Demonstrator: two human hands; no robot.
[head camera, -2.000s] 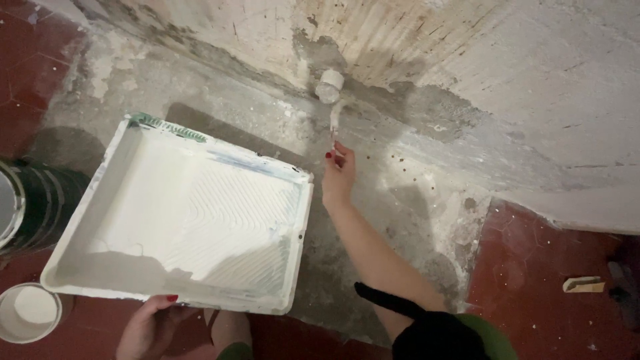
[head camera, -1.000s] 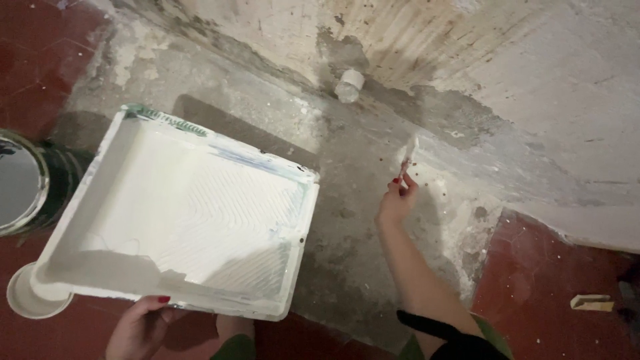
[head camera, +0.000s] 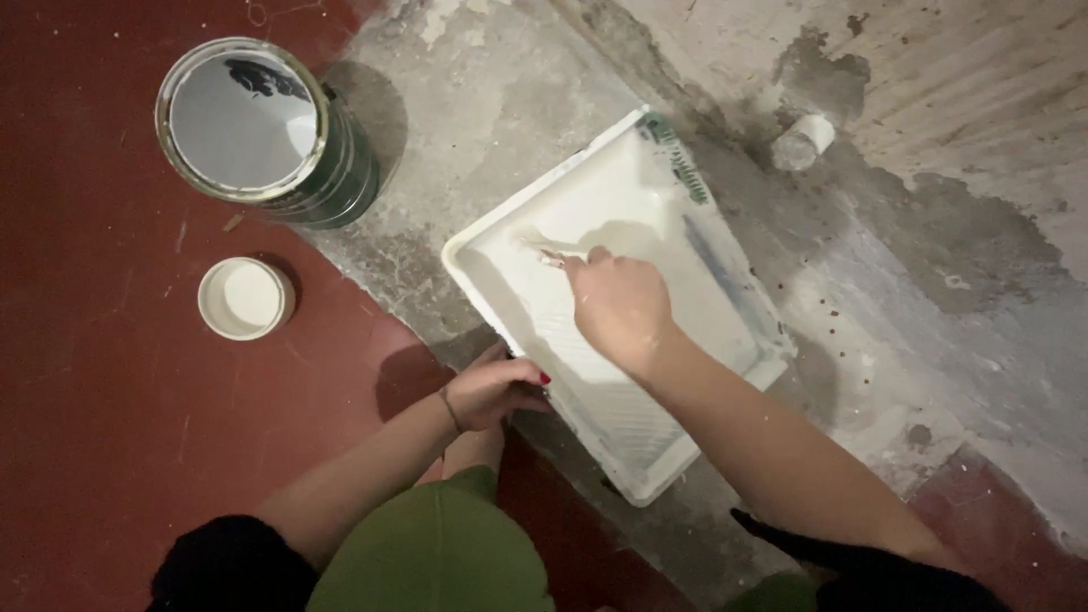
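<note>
My left hand (head camera: 497, 391) grips the near left rim of a white plastic paint tray (head camera: 586, 425), thumb on top and fingers hidden beneath. White paint (head camera: 680, 289) covers much of the tray, and a ribbed slope shows at its near end. Over the tray, my right hand (head camera: 620, 302) is closed on a small paintbrush (head camera: 551, 257), whose pale bristles are in the paint near the left rim. Much of the brush's handle is hidden in the fist.
A large metal paint can (head camera: 242, 123) stands at the upper left, with a small white tub (head camera: 246, 297) of white paint below it. Right of the tray, a short white pipe stub (head camera: 803, 143) sticks out at the base of the patchy plaster wall (head camera: 977, 93).
My right hand has moved with the brush from the bottom of the wall to the paint in the tray. The tray has turned, still held by my left hand. The view has shifted left.
</note>
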